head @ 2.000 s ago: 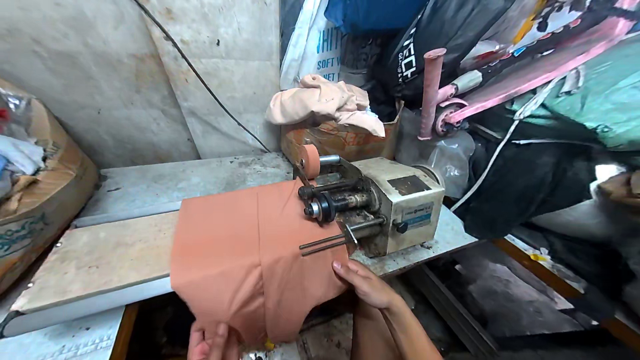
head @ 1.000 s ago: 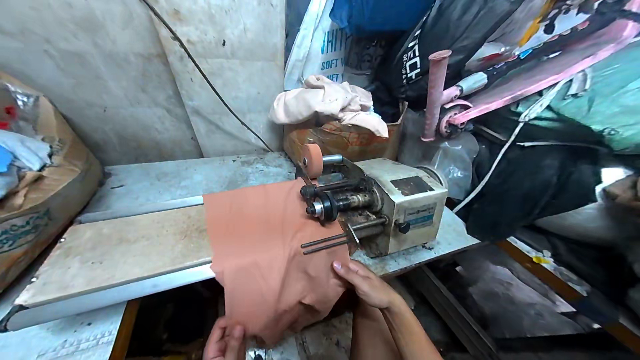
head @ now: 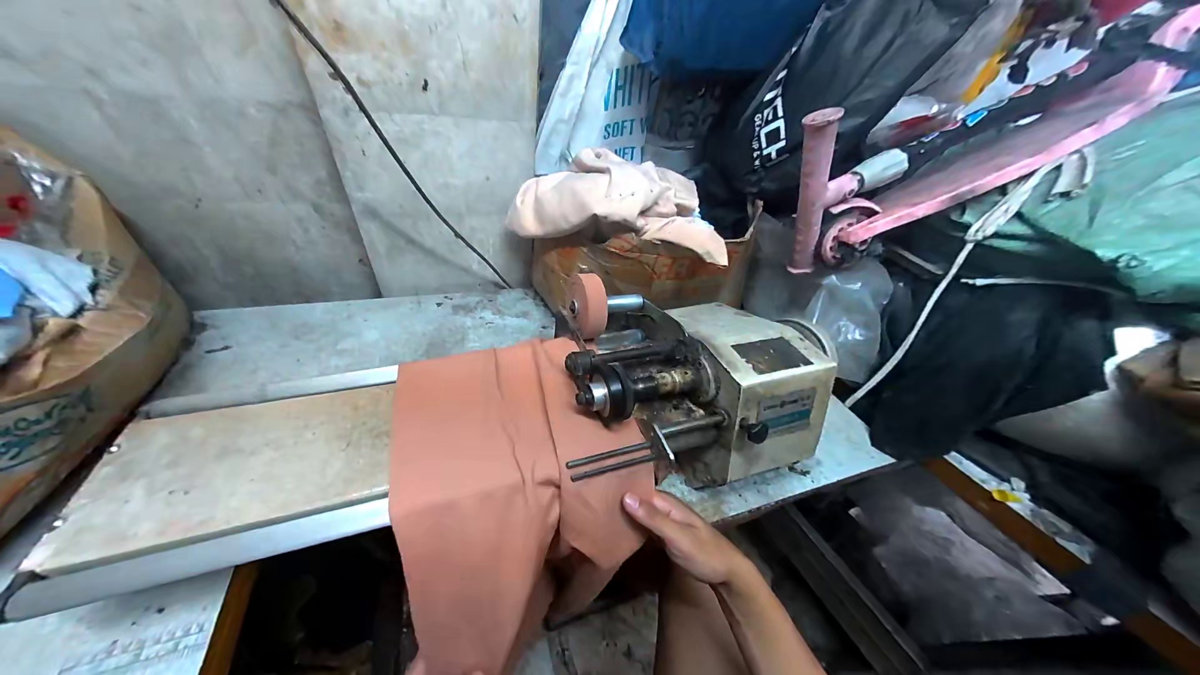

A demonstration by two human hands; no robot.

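Observation:
A salmon-coloured fabric piece [head: 469,450] lies over the work surface and hangs down over its front edge. Its right side runs beneath the rollers and twin metal rods of a cream-coloured fabric machine [head: 750,384]. A roll of matching salmon tape [head: 589,306] sits on the machine's upper spindle. My right hand [head: 689,539] pinches the cloth's right edge between thumb and fingers, just below the rods. Only a sliver of my left hand [head: 441,667] shows at the bottom edge, by the cloth's lower end; its grip is mostly hidden.
Pale cloth [head: 609,202] lies on a cardboard box [head: 647,267] behind the machine. A pink scooter [head: 1012,173] leans over bags at the right. A large open sack [head: 84,347] stands at the left. A flat board [head: 234,469] extends left from the fabric.
The fabric has shifted and bunched into folds near the rods, and its hanging part now drops lower at the left. My left hand has moved down, almost out of view. My right hand stays near the rods.

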